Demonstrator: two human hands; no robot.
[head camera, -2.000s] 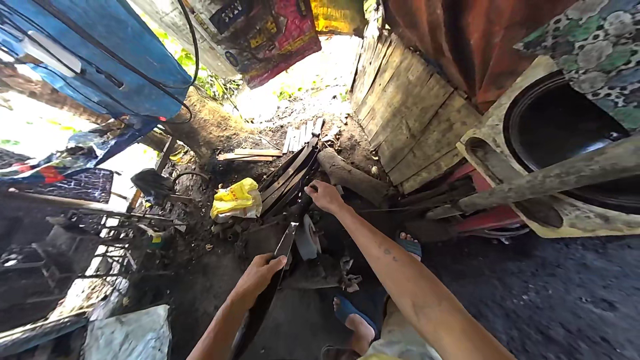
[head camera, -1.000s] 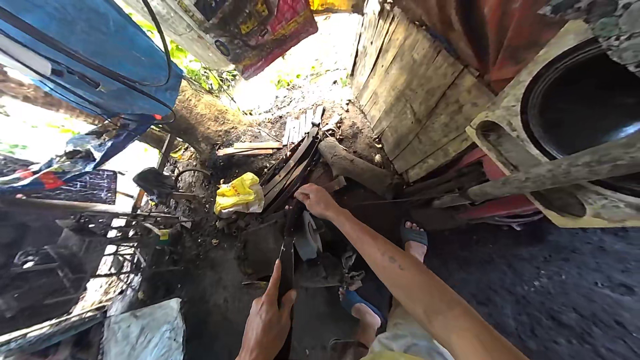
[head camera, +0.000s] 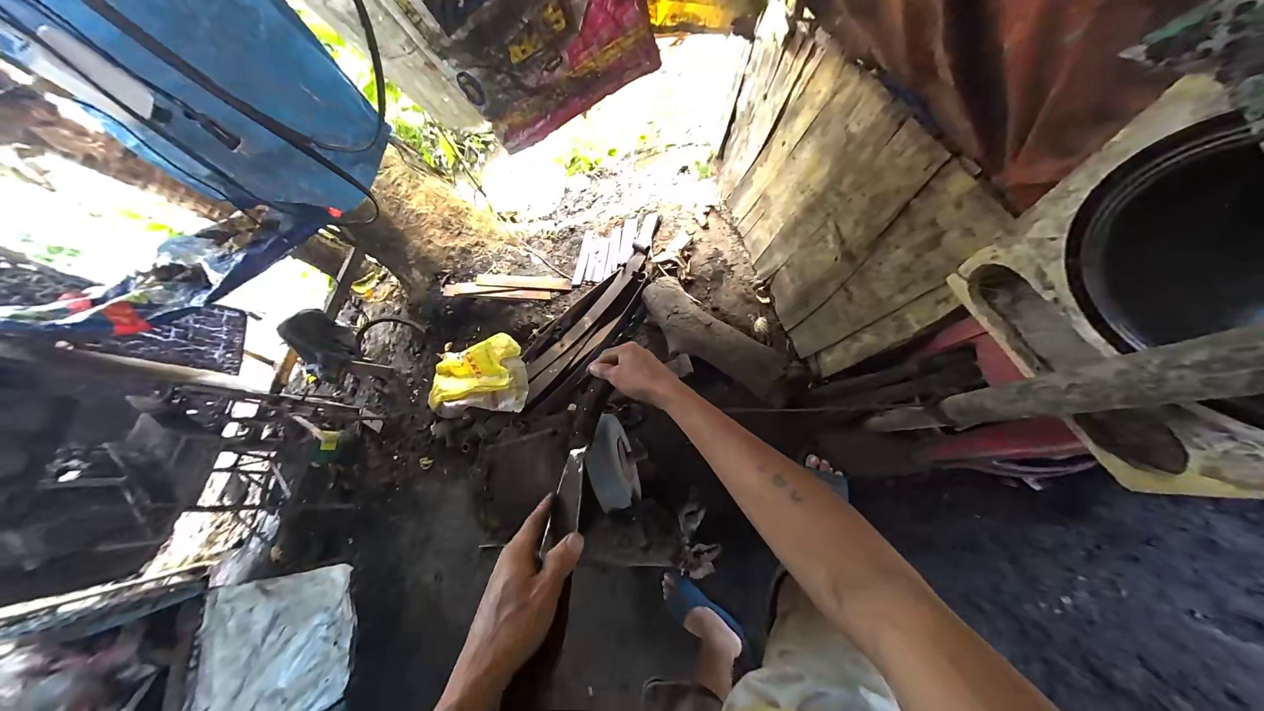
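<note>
My left hand grips a long dark metal blade with a bright patch near its middle. Its lower end runs down under my left forearm, and its upper part reaches toward my right hand. The fingers of my right hand are closed at the dark far end, and their exact hold is partly hidden. Just right of the blade stands a grey grinding wheel, close beside it; whether the two touch is unclear.
Past my right hand lie dark metal strips, a log and a yellow plastic bag. Wooden boards stand at the right, near a speaker cabinet crossed by a pole. My sandalled feet are below the wheel.
The blade has turned from a slant to nearly in line with my left forearm since the earliest frame. My left hand has shifted its hold, with the thumb now along the right edge.
</note>
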